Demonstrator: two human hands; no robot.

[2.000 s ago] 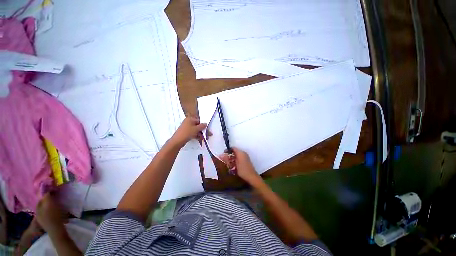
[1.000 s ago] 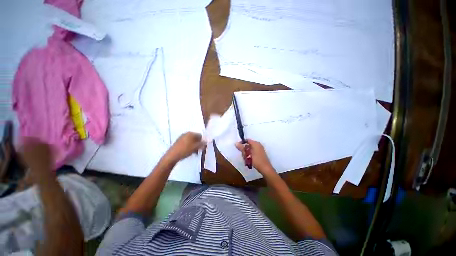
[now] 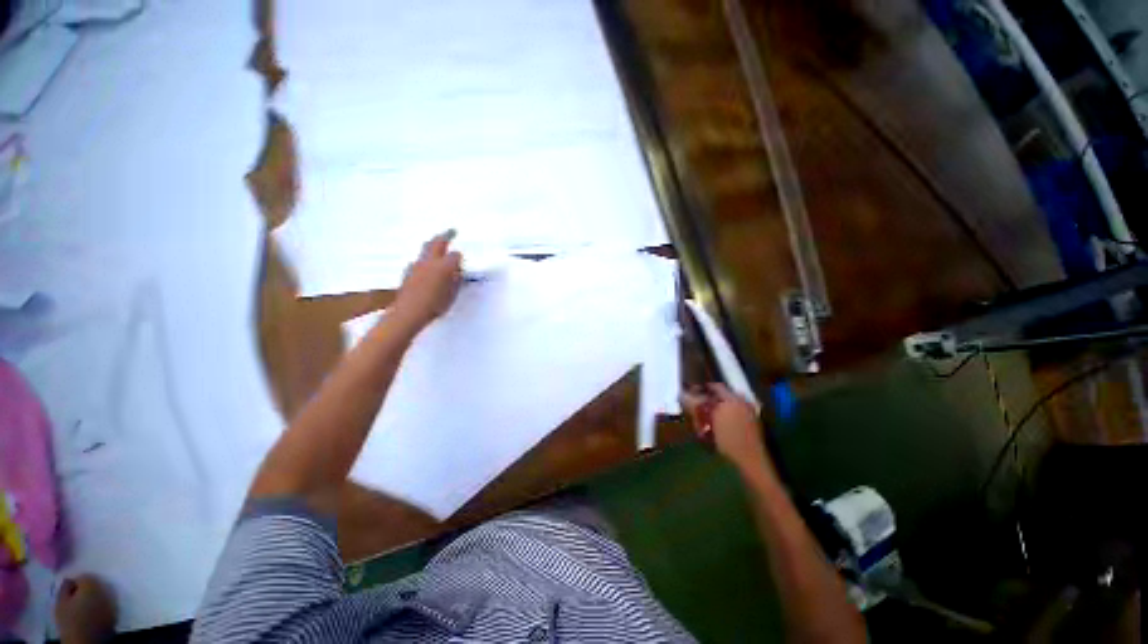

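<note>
A large white pattern piece [image 3: 504, 365] lies at the front of the table. My left hand [image 3: 432, 283] is over its upper left edge, blurred, with a finger stretched out and nothing seen in it. My right hand [image 3: 724, 419] holds the shears [image 3: 681, 333] by the red handles at the piece's right end. Their dark blades point away from me, beside narrow white strips [image 3: 651, 396]. Whether the blades are apart cannot be told.
A bigger white pattern sheet [image 3: 466, 138] lies behind, another sheet [image 3: 151, 252] at left. A pink garment [image 3: 28, 453] and another person's hand [image 3: 84, 610] are at the left edge. A metal rail [image 3: 655, 151] runs along the right, with brown table [image 3: 743, 164] beyond it.
The view has shifted right. My right hand has moved the shears from the piece's left end to its right end. My left hand has moved onto its upper edge; the small paper it held is gone.
</note>
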